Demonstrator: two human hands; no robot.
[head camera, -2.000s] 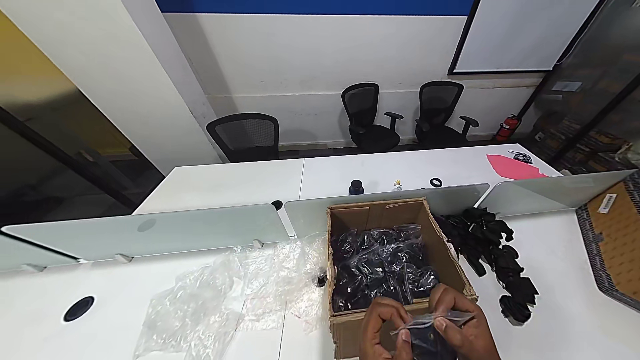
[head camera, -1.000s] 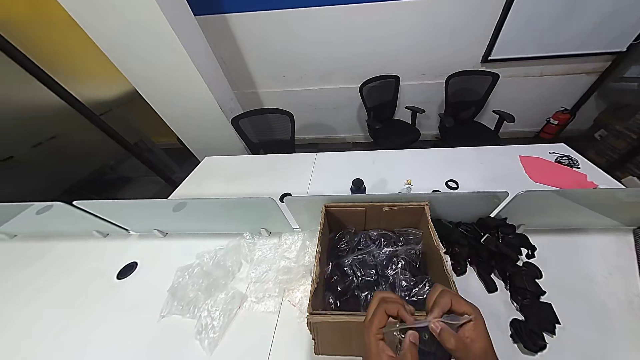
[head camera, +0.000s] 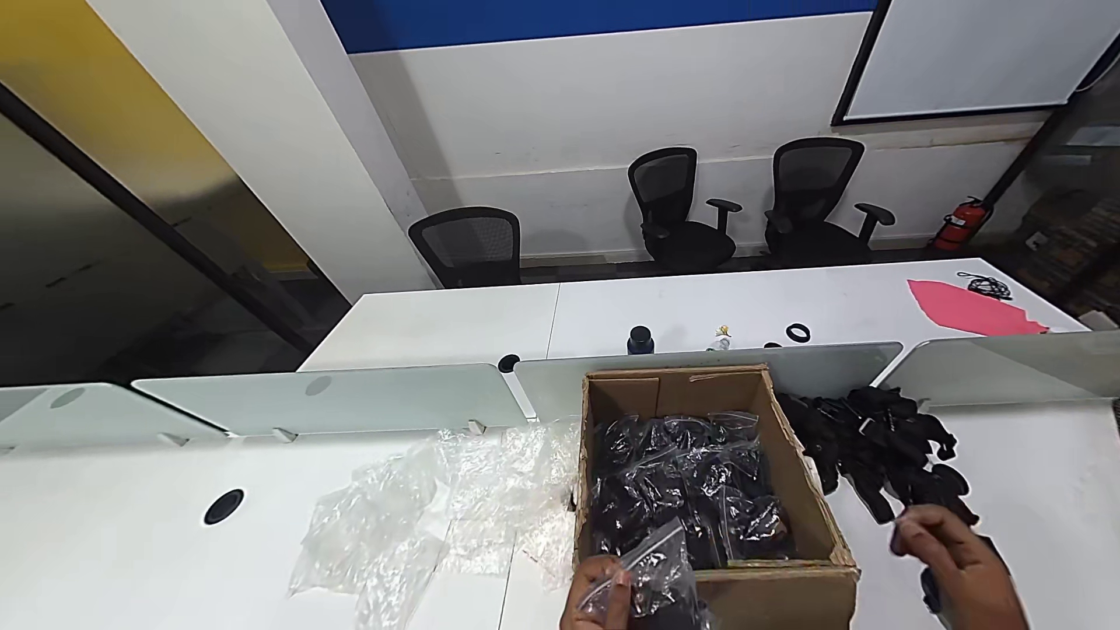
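My left hand (head camera: 599, 595) pinches a clear zip-lock bag (head camera: 656, 573) with something dark in it, over the near edge of an open cardboard box (head camera: 809, 490). Inside the box lie several clear bags (head camera: 665, 490) with black items. To the right of the box is my right hand (head camera: 958, 569), its fingers curled beside a heap of black fabric-like items (head camera: 884, 442). Whether its fingertips hold anything cannot be made out. Left of the box, empty clear plastic bags (head camera: 376, 525) are spread on the white desk (head camera: 114, 542).
Frosted glass dividers (head camera: 341, 402) run behind the box. Beyond them a second white desk (head camera: 455, 328) bears a dark bottle (head camera: 640, 340), a black ring (head camera: 797, 332), pink paper (head camera: 971, 308) and a coiled black cable (head camera: 989, 286). Black mesh chairs (head camera: 669, 210) stand by the wall.
Both hands were together at the bag's top over the box's near edge. My right hand has let go of the bag and moved right to the black heap; my left hand still has the bag.
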